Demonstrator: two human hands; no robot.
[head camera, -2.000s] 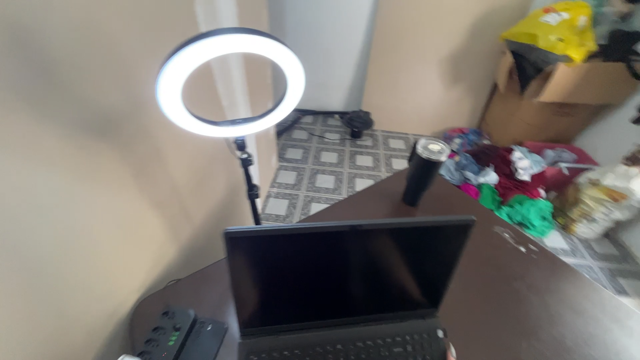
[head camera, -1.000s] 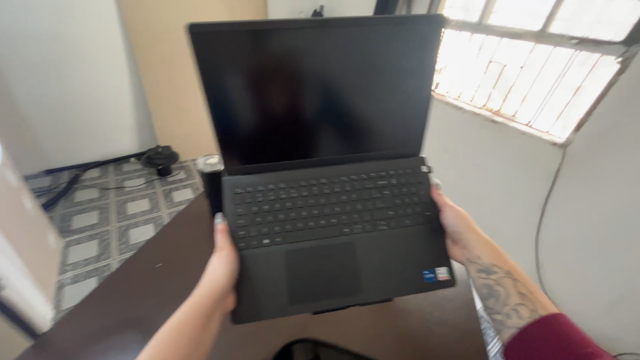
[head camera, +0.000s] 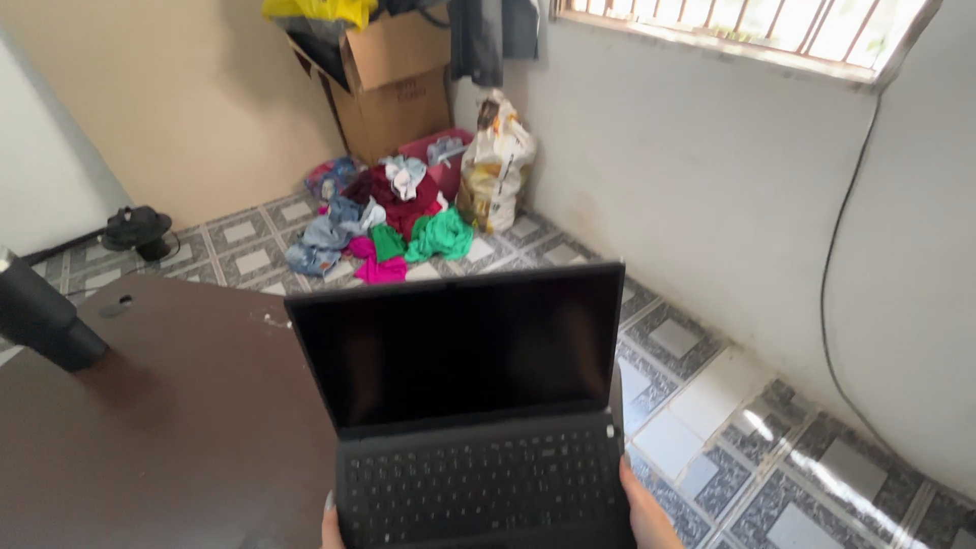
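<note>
An unfolded black laptop (head camera: 480, 473) with a dark screen fills the lower middle of the view. My left hand (head camera: 331, 528) grips its left side; only the fingertips show past the edge. At the right side of the keyboard half, my right hand (head camera: 646, 509) holds the other edge, its thumb near the rim. The laptop's front edge is cut off by the bottom of the frame. The brown tabletop (head camera: 191, 427) lies to the left of and partly behind the laptop, and a black tumbler (head camera: 46, 320) stands on it at the far left.
Clothes (head camera: 396, 206) lie heaped on the tiled floor (head camera: 686, 396) beyond the table, near a cardboard box (head camera: 404, 99), a pink tub (head camera: 450, 171) and a full plastic bag (head camera: 499, 171). A black object with a cord (head camera: 137, 229) sits near the wall. A cable (head camera: 827, 267) hangs below the barred window (head camera: 732, 34).
Two seconds ago the laptop was by the ring light; both hands now hold it, as they did one second ago, and it is at the table's right side. The view has swung right.
</note>
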